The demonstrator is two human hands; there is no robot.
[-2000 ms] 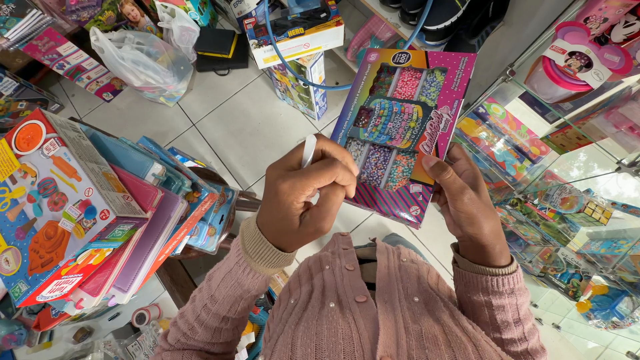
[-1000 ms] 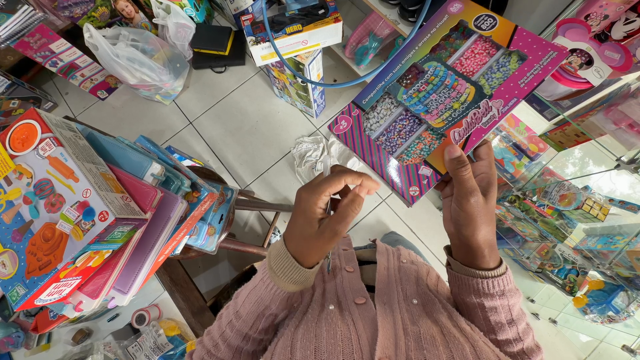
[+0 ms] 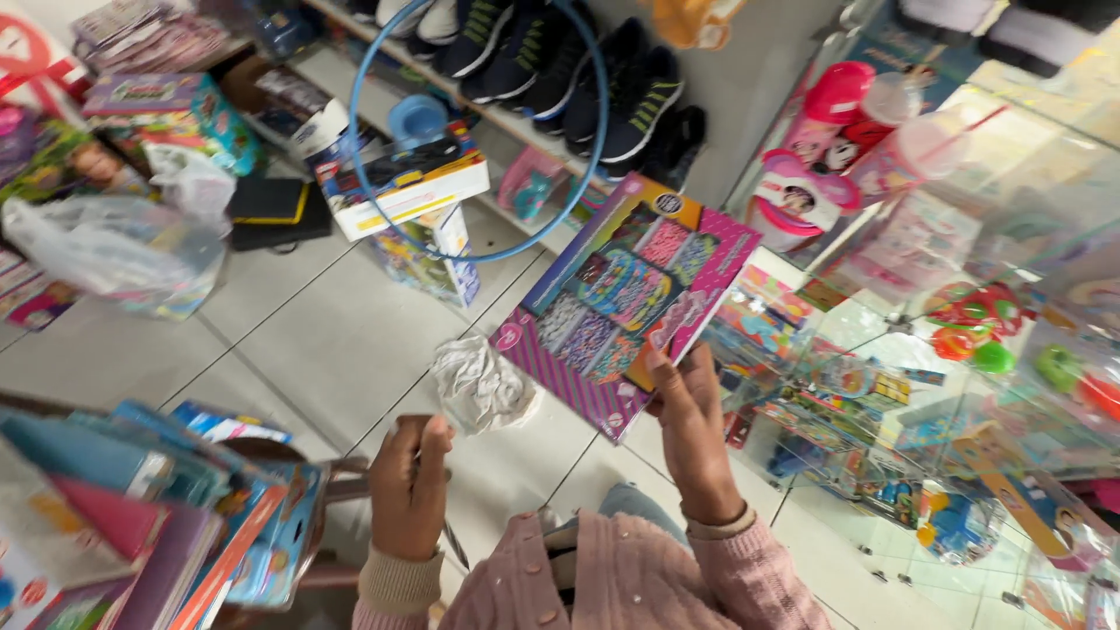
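Observation:
My right hand (image 3: 696,429) grips the lower right edge of a flat bead kit box (image 3: 626,302), its thumb on the front and the box tilted. Pictures of bead compartments and bracelets cover that front, with purple and pink stripes at one corner. My left hand (image 3: 409,486) is curled, apart from the box and to its left; whether its fingers hold something slim is hidden by blur. Crumpled white paper or plastic (image 3: 486,385) lies on the floor between the hand and the box.
Stacked boxes and folders (image 3: 175,525) stand at the lower left. A blue hoop (image 3: 357,114) hangs over toy boxes (image 3: 411,188) near a shelf of dark sneakers (image 3: 626,105). Glass shelving with toys (image 3: 901,420) runs along the right. A plastic bag (image 3: 122,254) sits at the upper left.
Two seconds ago my left hand was at the box with a white pen-like thing; now it is away from the box, lower left. My right hand still holds the box. The view has shifted.

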